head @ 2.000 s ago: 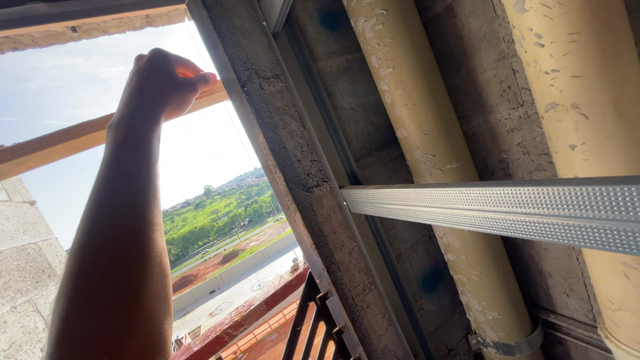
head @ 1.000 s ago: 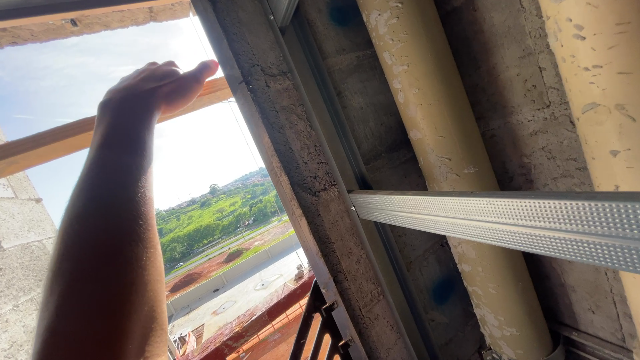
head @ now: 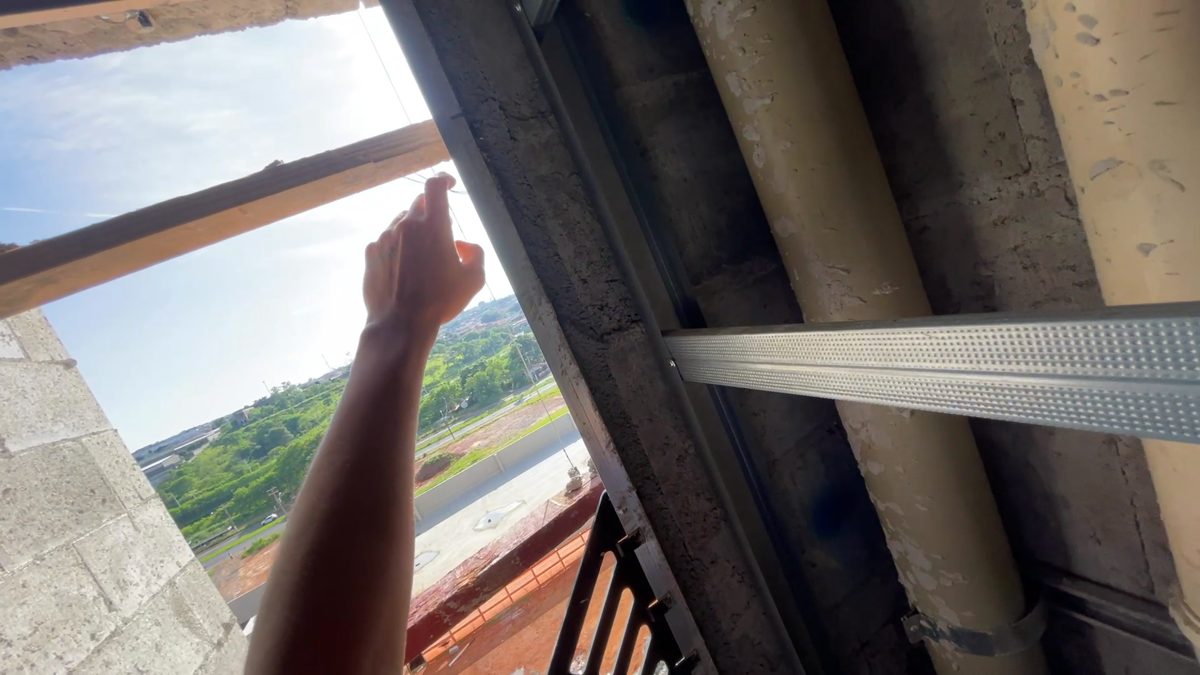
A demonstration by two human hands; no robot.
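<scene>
My left hand [head: 419, 264] is raised in the window opening, its back toward me. The index finger points up and the thumb stands apart from it. The fingertip is at a thin string [head: 457, 220] just below the right end of a wooden board [head: 225, 208]; whether they touch is unclear. The other fingers are partly curled, and nothing is seen in the palm. The board spans the opening and meets its concrete side edge [head: 506, 244]. My right hand is out of view.
A perforated metal stud [head: 937, 367] crosses in front of two tan pipes [head: 825, 187], one held by a metal clamp [head: 984, 637]. A concrete block wall [head: 75, 469] is at the left, and a black slotted bracket [head: 614, 600] at the lower edge. Outside lie trees and a paved yard.
My left hand has moved from the board to just below its right end. The index finger is now extended upward; one second ago the fingers were bent over at the board.
</scene>
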